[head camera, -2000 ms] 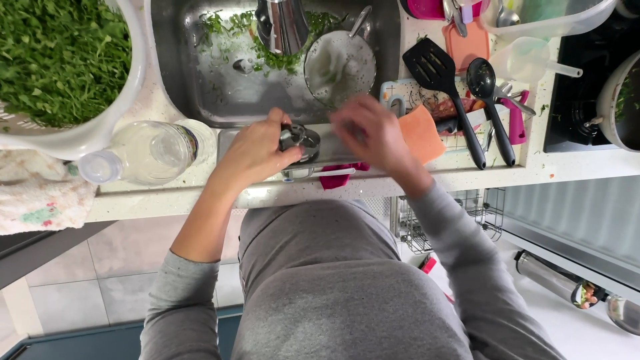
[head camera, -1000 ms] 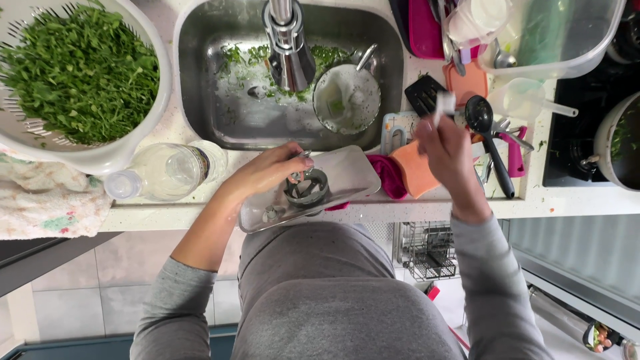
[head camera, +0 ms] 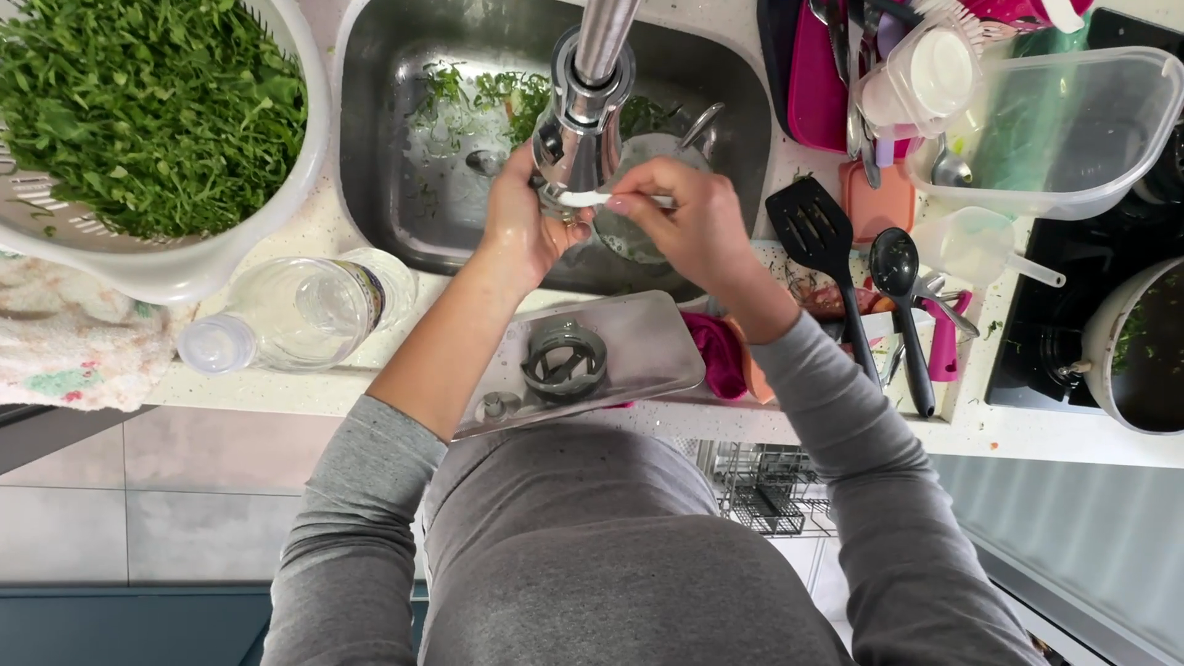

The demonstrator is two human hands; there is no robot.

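Over the sink (head camera: 393, 176), my right hand (head camera: 689, 222) pinches a slim white-ended brush or stick (head camera: 587, 199). My left hand (head camera: 527, 222) is cupped under the chrome faucet (head camera: 592, 102) around a small part mostly hidden by the faucet head; which part I cannot tell. The white end touches or nearly touches it. Below my hands, a metal tray (head camera: 647, 347) lies at the counter's front edge with a dark ring-shaped part (head camera: 564, 361) and a small round metal piece (head camera: 497, 405) on it. A soapy bowl (head camera: 629, 242) with cutlery rests in the sink behind my right hand.
A white colander (head camera: 319, 120) of chopped greens and a clear plastic bottle (head camera: 296, 314) stand left. Right are a black slotted spatula (head camera: 814, 231), a black spoon (head camera: 894, 264), a clear plastic container (head camera: 1073, 199) and a pot (head camera: 1101, 351) on the hob. Greens lie in the sink.
My right hand has come from the utensils at the right to the sink with the white-ended thing. My left hand has left the ring-shaped part on the tray and moved up under the faucet.
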